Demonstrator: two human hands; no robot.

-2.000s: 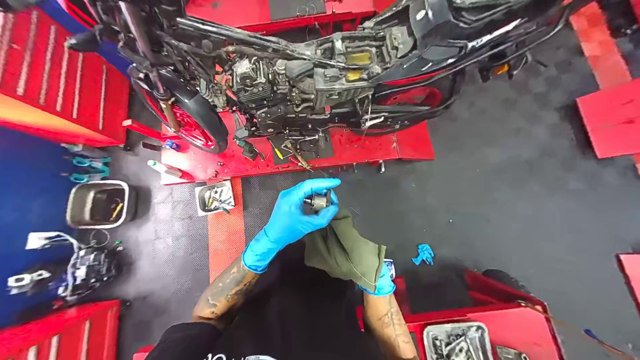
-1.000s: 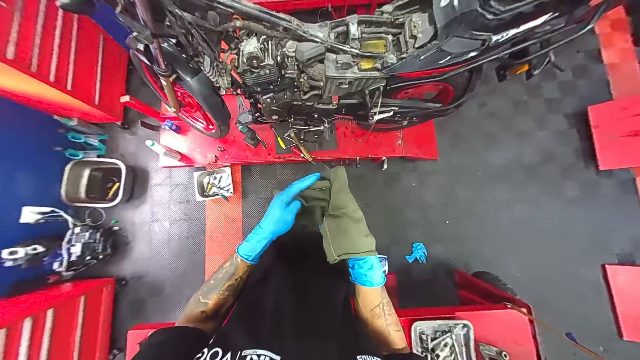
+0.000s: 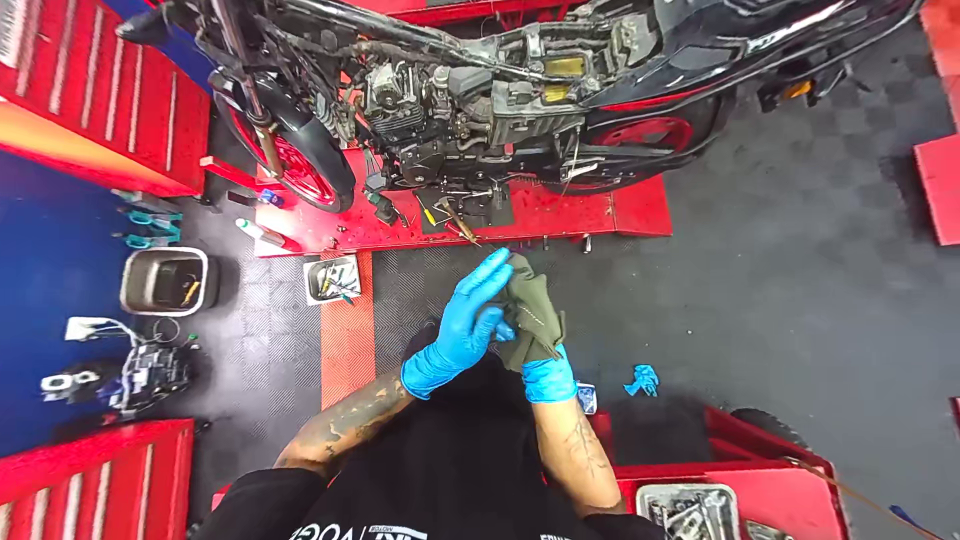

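My left hand (image 3: pixel 466 322), in a blue disposable glove, is beside an olive-green cloth (image 3: pixel 534 311) with its fingers stretched forward and the thumb bent in. The cloth drapes over my right hand (image 3: pixel 550 377), so only the blue glove's cuff and wrist part show; its fingers and whatever they hold are hidden. Whether a part sits between the hands cannot be told. In front of both hands stands a partly stripped motorcycle, its engine (image 3: pixel 397 112) exposed, on a red lift platform (image 3: pixel 360 225). A hammer (image 3: pixel 456 219) and a yellow-handled screwdriver (image 3: pixel 425 210) lie on a dark mat there.
On the floor to the left are a tray of tools (image 3: pixel 332 280), a metal basin (image 3: pixel 166 281) and an engine-like assembly (image 3: pixel 154 375). A crumpled blue glove (image 3: pixel 643 380) lies on the floor at right. A tray of metal parts (image 3: pixel 688 510) rests on a red bench at lower right.
Two seconds ago my left hand held a small metal part, which no longer shows. The cloth has moved up from my right wrist and now covers my right hand.
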